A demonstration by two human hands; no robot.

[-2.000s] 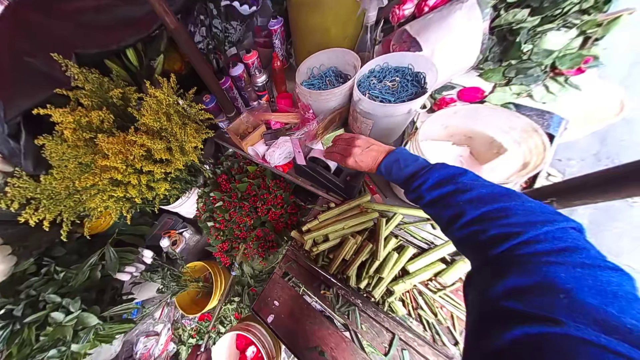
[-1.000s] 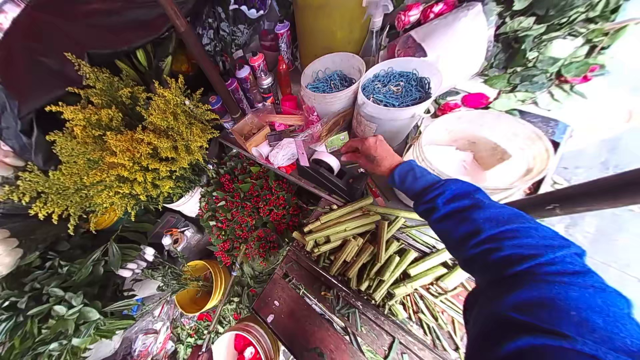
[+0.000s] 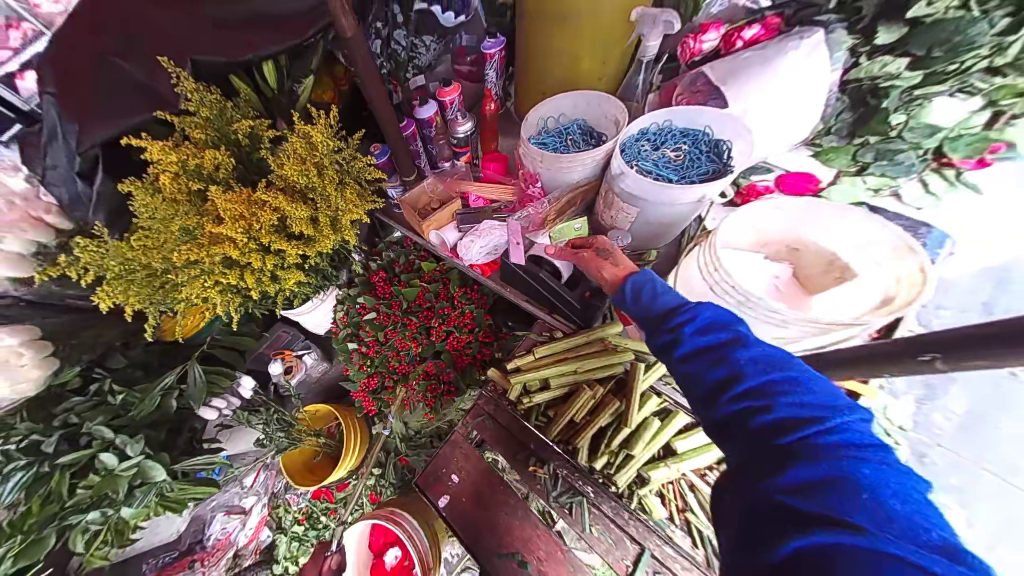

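My right hand [image 3: 598,261], in a blue sleeve, is over a black tape dispenser [image 3: 538,290] with a white roll [image 3: 555,262]. Its fingertips are at the roll, just below a small green card [image 3: 569,230]; whether they pinch anything is unclear. Crumpled white plastic [image 3: 483,242] and a pink strip [image 3: 515,242] lie left of the fingers. At the bottom edge, what appears to be my left hand [image 3: 323,560] is dark and mostly cut off, beside the lower end of a thin stem [image 3: 370,474]. That stem runs up towards a bunch of red berries [image 3: 424,328].
White buckets of blue rubber bands [image 3: 676,154] stand behind my right hand, near spray cans [image 3: 428,120]. A wide white bucket [image 3: 808,264] is at right. Cut green stems [image 3: 592,376] lie below my forearm, beside a dark wooden plank [image 3: 488,512]. Yellow flowers [image 3: 240,200] fill the left.
My right hand has drawn back slightly from the green card, which its fingers partly covered two seconds ago. Those fingers are more bent than they were.
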